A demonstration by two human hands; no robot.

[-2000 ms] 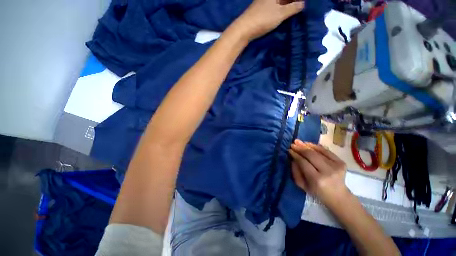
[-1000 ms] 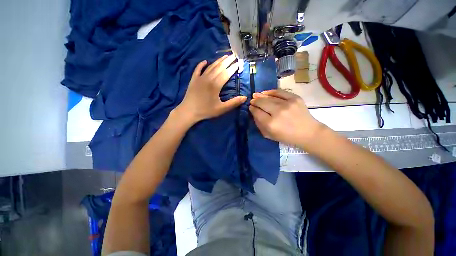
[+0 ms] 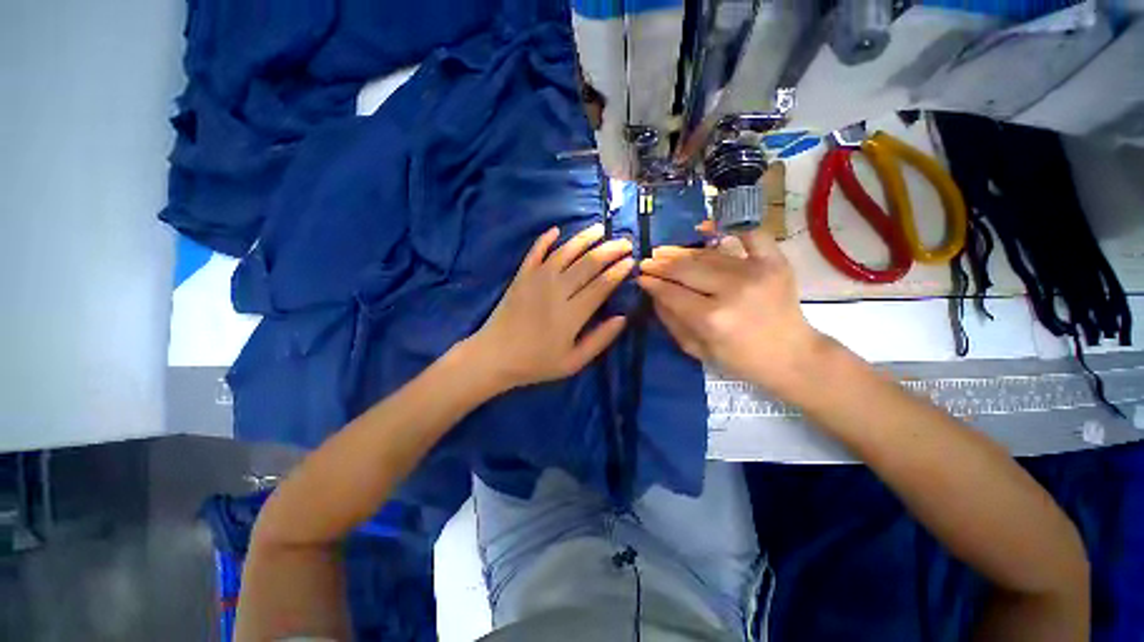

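Observation:
Navy fabric (image 3: 464, 263) lies under the machine's presser foot (image 3: 647, 176) and hangs over the table's front edge onto the lap. Two black elastic strips (image 3: 631, 414) run down it from the foot. My left hand (image 3: 558, 307) lies flat on the fabric left of the strips, fingers spread, fingertips just below the foot. My right hand (image 3: 734, 301) has its fingers bent together at the right strip, thumb and fingertips on the cloth. Whether it pinches the strip or only presses it is hard to tell.
Red and yellow-handled scissors (image 3: 863, 207) lie right of the ribbed knob (image 3: 738, 188), with a tan block (image 3: 773, 201) between. Black spare strips (image 3: 1035, 226) hang at the right. A ruler strip (image 3: 803, 399) runs along the front edge. A blue crate (image 3: 226, 564) stands lower left.
The view first swung and levelled. My left hand came back from the far cloth onto the fabric beside the strips. Since a second ago, it has slid slightly down and away from the foot.

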